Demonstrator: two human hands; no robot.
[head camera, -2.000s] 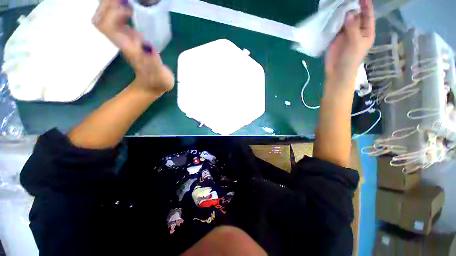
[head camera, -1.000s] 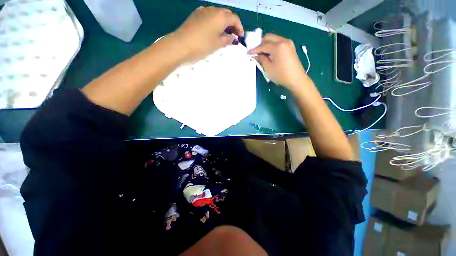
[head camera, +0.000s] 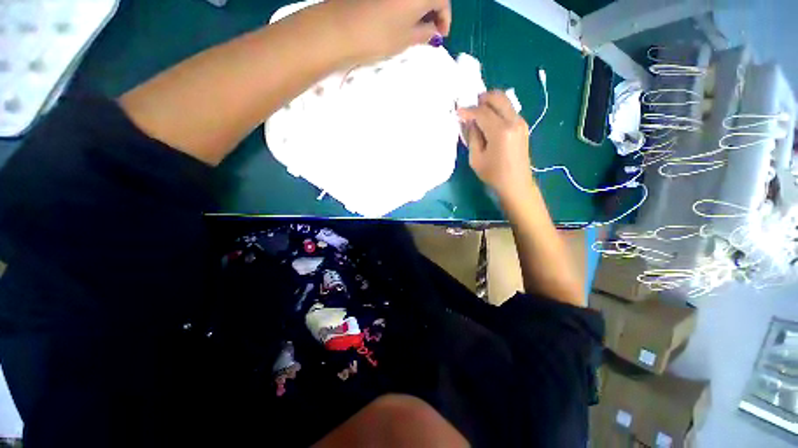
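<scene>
A white, overexposed hexagonal housing (head camera: 363, 140) lies on the green bench in front of me, near its front edge. My right hand (head camera: 497, 131) is at the housing's right edge, its fingers closed on a small white cloth (head camera: 470, 77). My left hand (head camera: 407, 22) is at the housing's far edge, partly cut off by the top of the picture. Its fingers are bent, with a dark purple spot at a fingertip. Whether it grips the housing is hidden.
More white housings (head camera: 48, 57) lie at the upper left. A phone (head camera: 596, 100), a crumpled white tissue (head camera: 626, 117) and a white cable (head camera: 584, 187) lie at the right. Pale cord loops (head camera: 696, 162) hang beyond. Cardboard boxes (head camera: 643, 332) stand below right.
My right hand has moved down along the housing's right edge with the cloth. My left hand has moved up and slightly right. The view has shifted, and the grey-white piece at the upper left has mostly left it.
</scene>
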